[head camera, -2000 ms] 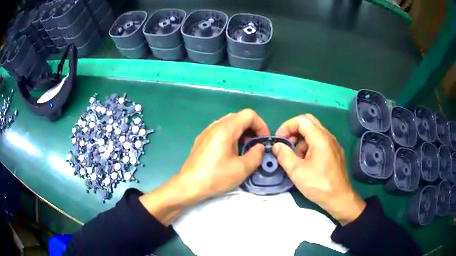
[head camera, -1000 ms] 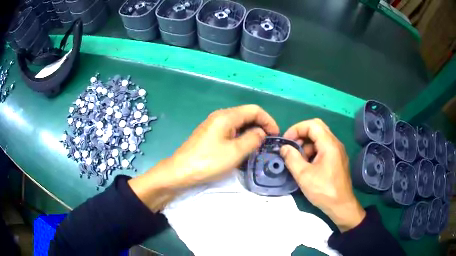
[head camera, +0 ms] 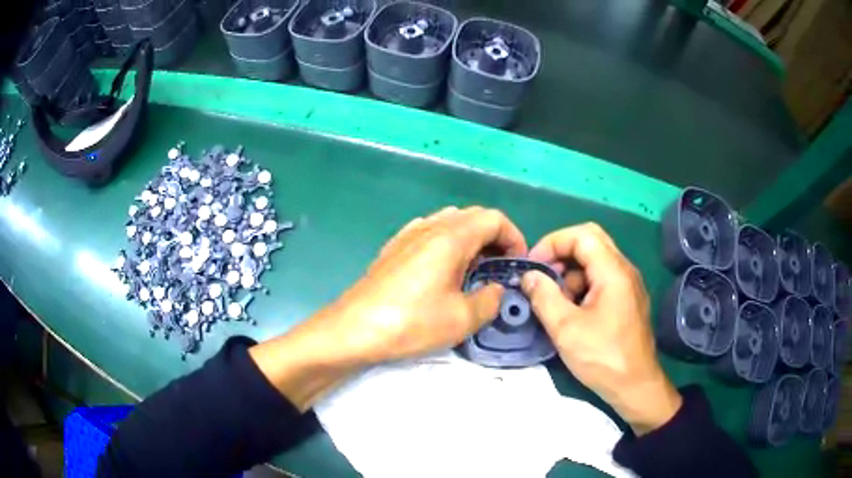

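A dark grey plastic housing (head camera: pixel 513 338) lies open side up, with its round hollow post showing, at the far edge of a white cloth (head camera: pixel 448 420). My left hand (head camera: pixel 411 280) grips its left and far side, thumb inside the rim. My right hand (head camera: pixel 598 317) grips its right and far side, thumb also inside the rim. The two thumbs are close together near the far wall. Whether a small fitting is between the fingers is hidden. A pile of small grey fittings with white heads (head camera: pixel 201 238) lies to the left.
Stacked housings (head camera: pixel 406 56) stand behind the raised green ledge (head camera: pixel 374 131), with more stacks at far left. Separate open housings (head camera: pixel 702 308) stand in rows at right. A black handled part (head camera: pixel 89 163) is beyond the pile. A blue stool (head camera: pixel 89 439) is at lower left.
The camera view has shifted since the oldest frame. Since one second ago, my left thumb has moved right, inside the housing's rim. My right hand has stayed nearly still on the housing.
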